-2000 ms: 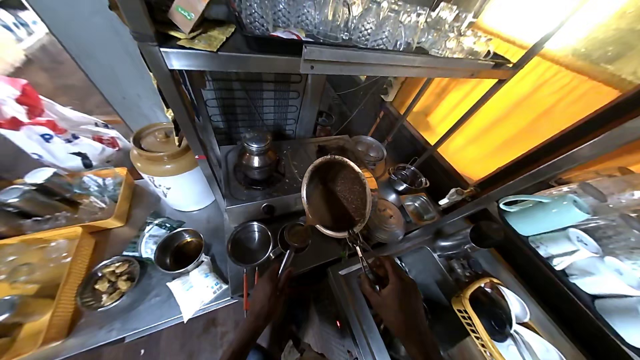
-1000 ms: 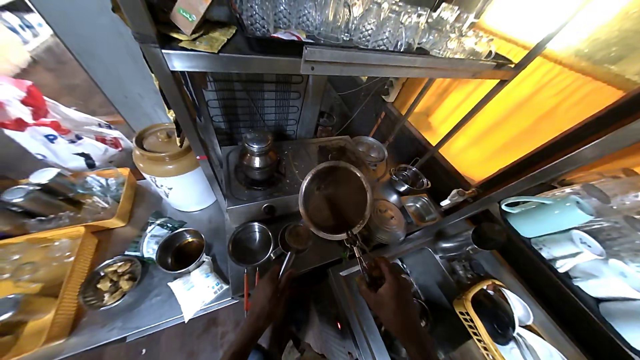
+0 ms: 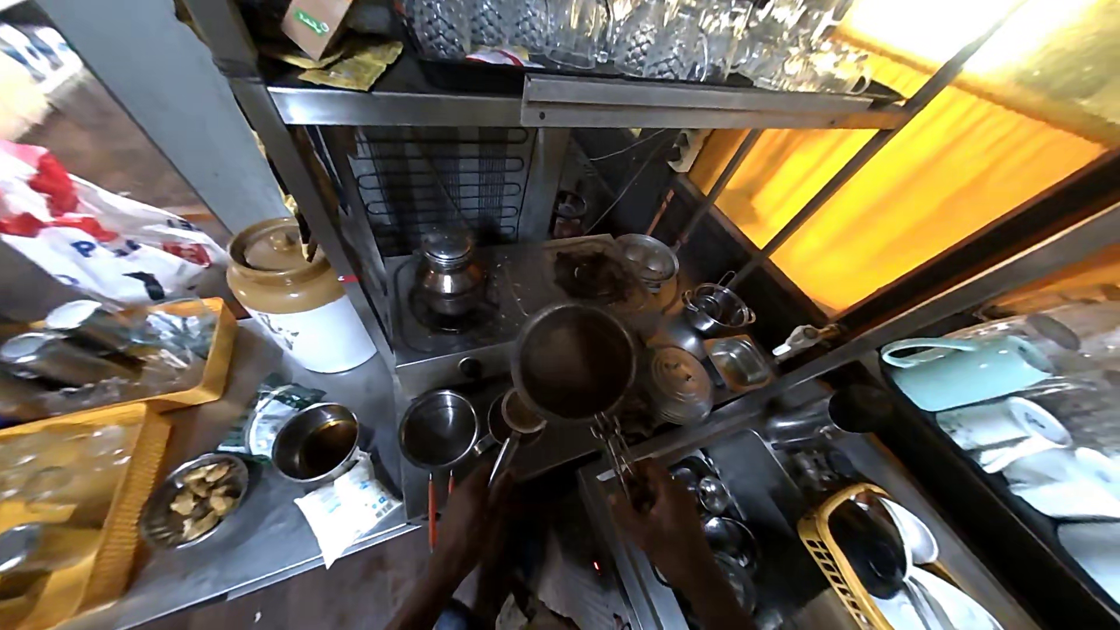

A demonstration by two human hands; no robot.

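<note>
A round metal pan (image 3: 575,360) is held up in front of the stove by tongs (image 3: 618,448), with my right hand (image 3: 652,503) closed around them. My left hand (image 3: 477,503) grips the handle of a small strainer (image 3: 522,413), left of the pan, over a small cup whose outline is partly hidden. An empty-looking steel saucepan (image 3: 439,429) stands beside the left hand. On the left burner of the stove (image 3: 525,289) sits a lidded metal pot (image 3: 451,282). The inside of the held pan is dark, and its contents cannot be told.
Left on the counter are a bowl of dark liquid (image 3: 316,444), a white packet (image 3: 348,509), a bowl of ginger-like pieces (image 3: 197,500) and a ceramic jar (image 3: 302,302). A metal shelf (image 3: 612,105) with glasses crosses above. Right are a basket (image 3: 827,551) and a tray with cups (image 3: 971,372).
The pan in my right hand looks more level and darker inside; about two seconds ago its inside showed brown and speckled. Both hands stay in nearly the same places.
</note>
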